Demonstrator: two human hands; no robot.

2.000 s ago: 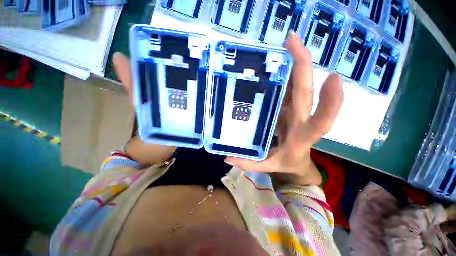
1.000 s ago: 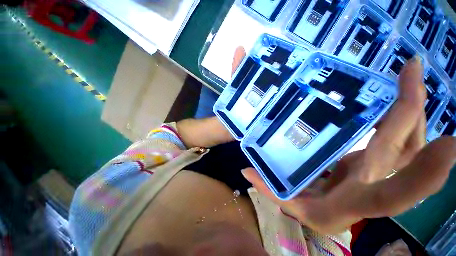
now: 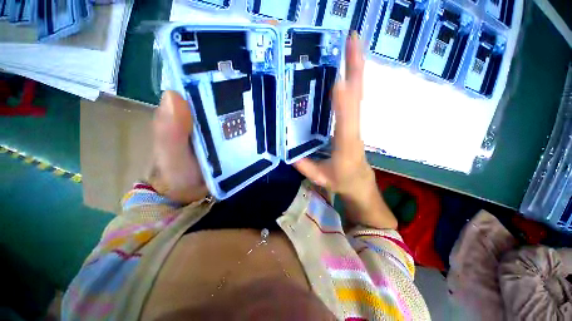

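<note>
My left hand (image 3: 172,147) holds a light-blue plastic housing (image 3: 263,164) by its outer left side. My right hand (image 3: 348,125) holds a second light-blue housing (image 3: 315,135) by its outer right side, fingers up along the edge. The two housings stand side by side, touching along their inner long edges, slightly angled to each other, open sides facing me. Each has black strips along the walls, a black patch at the upper end and a dotted patch on the floor. My left fingers are mostly hidden behind the housing.
Ahead right, a clear blister tray (image 3: 502,94) holds rows of housings over a white sheet (image 3: 414,125). Loose housings (image 3: 63,15) lie on a white stack (image 3: 75,66) at upper left. A cardboard box (image 3: 113,157) stands below it. Clear trays (image 3: 552,169) are stacked at the right edge.
The view has swung back from its tilt. The left housing now looks nearer and larger, the right one smaller and turned inward. Both hands keep their hold.
</note>
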